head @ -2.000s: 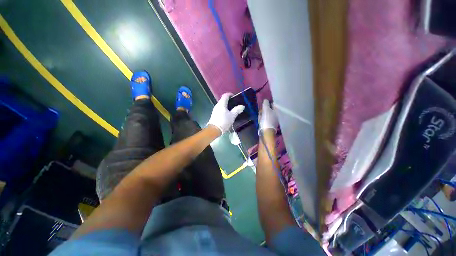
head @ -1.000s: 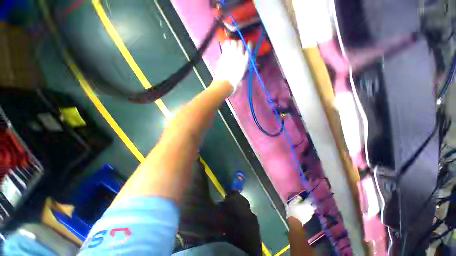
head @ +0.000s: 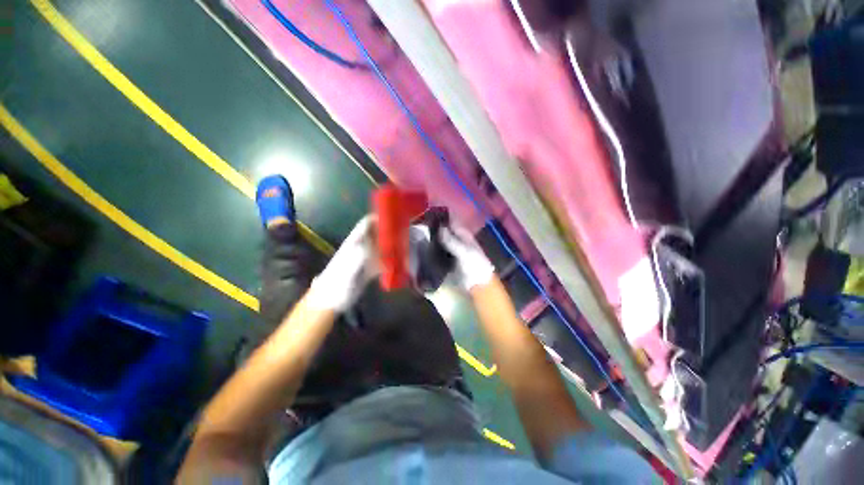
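Note:
My left hand [head: 349, 267], in a white glove, holds a bright orange-red holder [head: 392, 239] in front of my legs, seen nearly edge-on. My right hand [head: 466, 258], also in a white glove, holds a dark flat device [head: 434, 250] just to the right of the holder. A pale patch shows between the two things. The picture is blurred there, so I cannot tell whether they touch.
The pink-covered shelf [head: 322, 71] runs diagonally on the right, with a blue cable [head: 417, 126] along it. A grey-white beam [head: 493, 147] lies beyond. A blue bin [head: 128, 350] stands on the green floor at left. Dark units fill the far right.
My left hand has come back from the red holders at the far part of the shelf, with one in it. My right hand has moved up beside it with a dark device. The looping black cable is gone from view.

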